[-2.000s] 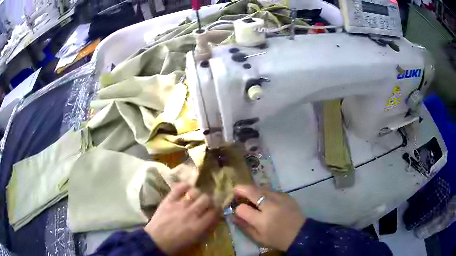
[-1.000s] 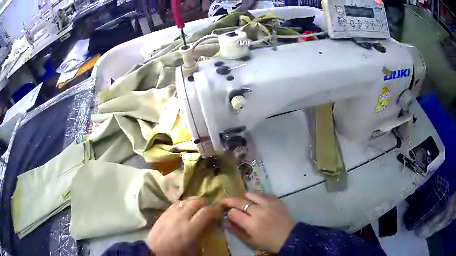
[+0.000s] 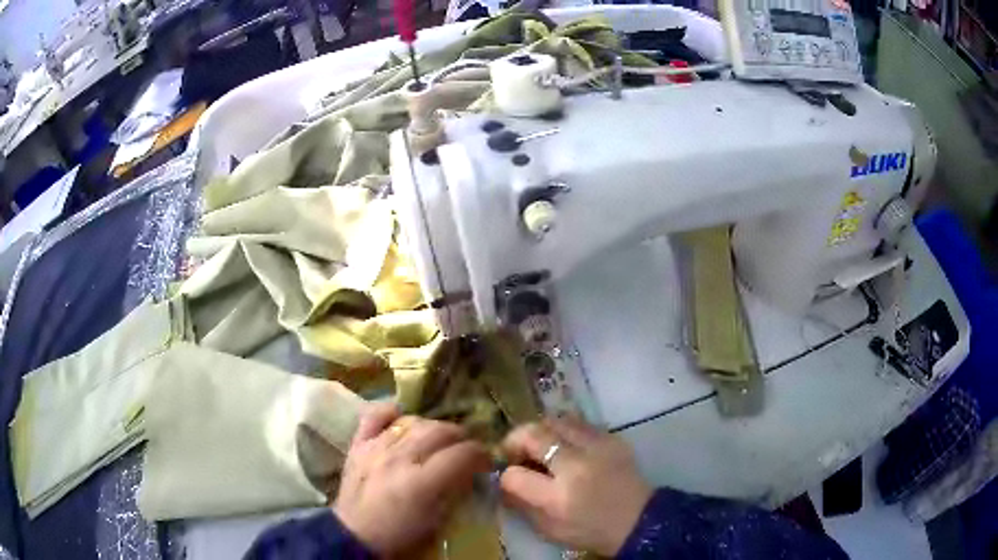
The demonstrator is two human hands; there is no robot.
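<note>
The darker olive band lies bunched under the machine head, at the needle area. The pale khaki garment piece spreads left of it. My left hand has its fingertips on the near edge of the cloth, left of the needle line. My right hand, with a ring, pinches the band's near right edge. The two hands' fingertips almost touch. The white sewing machine stands over the cloth. The presser foot and needle are hidden or too dark to make out.
A stack of bands lies under the machine arm. A folded pile of panels lies far left. A crumpled khaki heap is behind and left of the head. The control panel is upper right. An orange-yellow strip lies between my wrists.
The band under the head looks more bunched than a second ago. Both hands remain at its near edge, with fingers slightly shifted. The view has moved a little.
</note>
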